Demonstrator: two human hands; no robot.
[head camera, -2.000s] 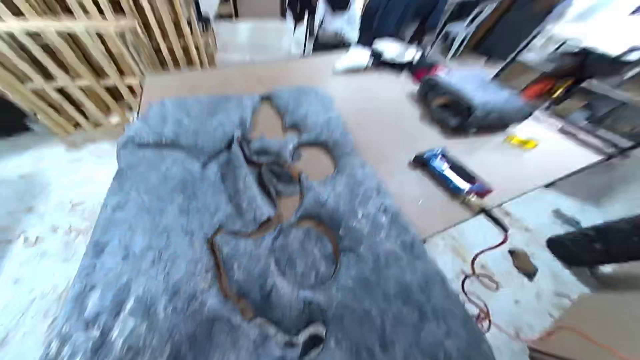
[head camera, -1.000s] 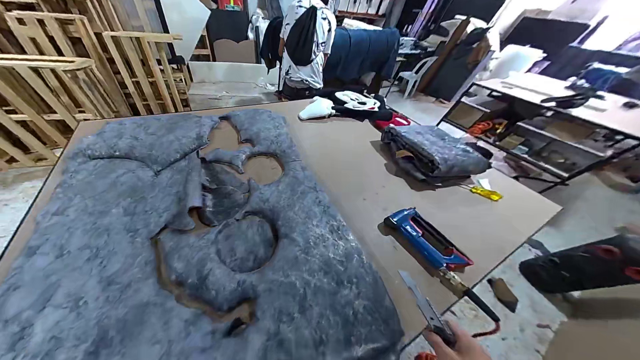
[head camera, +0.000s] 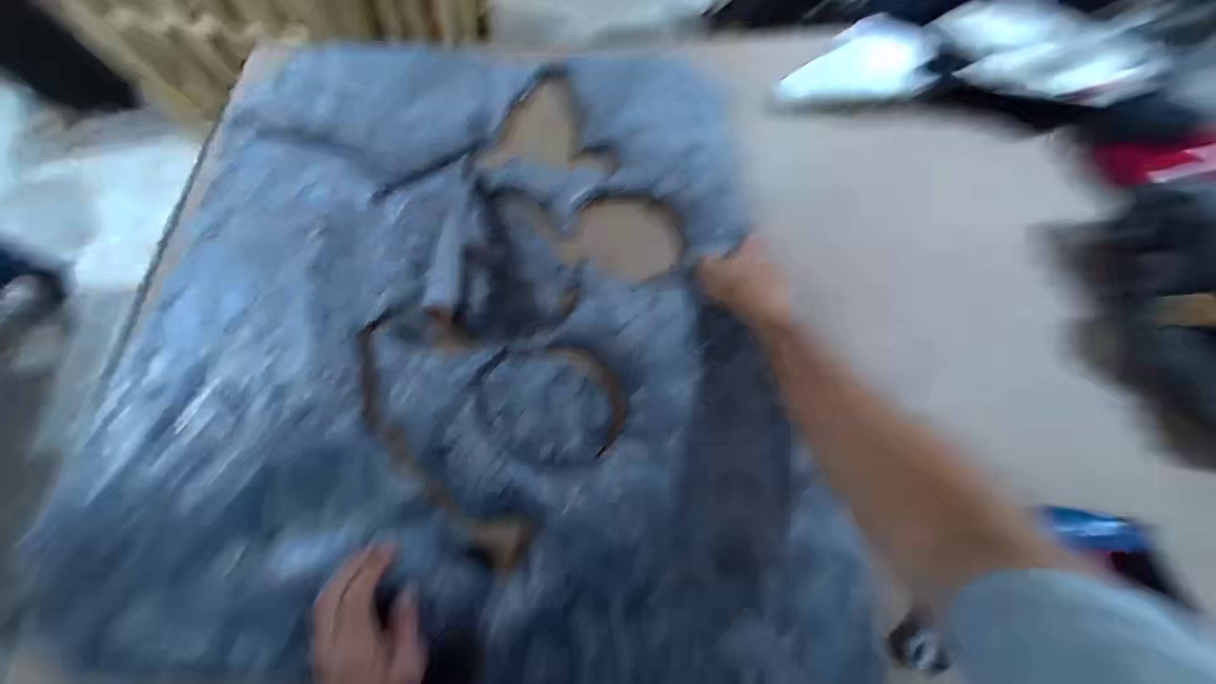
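A large grey-blue mottled sheet of fabric or hide (head camera: 237, 399) lies over the table, with shapes cut through it that show the tan tabletop. My right hand (head camera: 746, 280) reaches across to the sheet's right edge and grips it, near a round opening. My left hand (head camera: 366, 617) is low in the view, over the near part of the sheet, thumb and fingers apart; whether it pinches the material cannot be told. A cut round piece (head camera: 541, 408) lies within the sheet. The view is blurred.
Wooden frames (head camera: 199, 47) stand beyond the table's far left corner. White items (head camera: 864, 66) lie at the back right of the tabletop (head camera: 912, 218). A dark folded bundle (head camera: 1149, 304) is at the right. A blue tool (head camera: 1092, 532) lies partly behind my right forearm.
My right hand held a knife at the lower right one second ago; now it is at the sheet's right edge, with no knife visible. My left hand has come into view.
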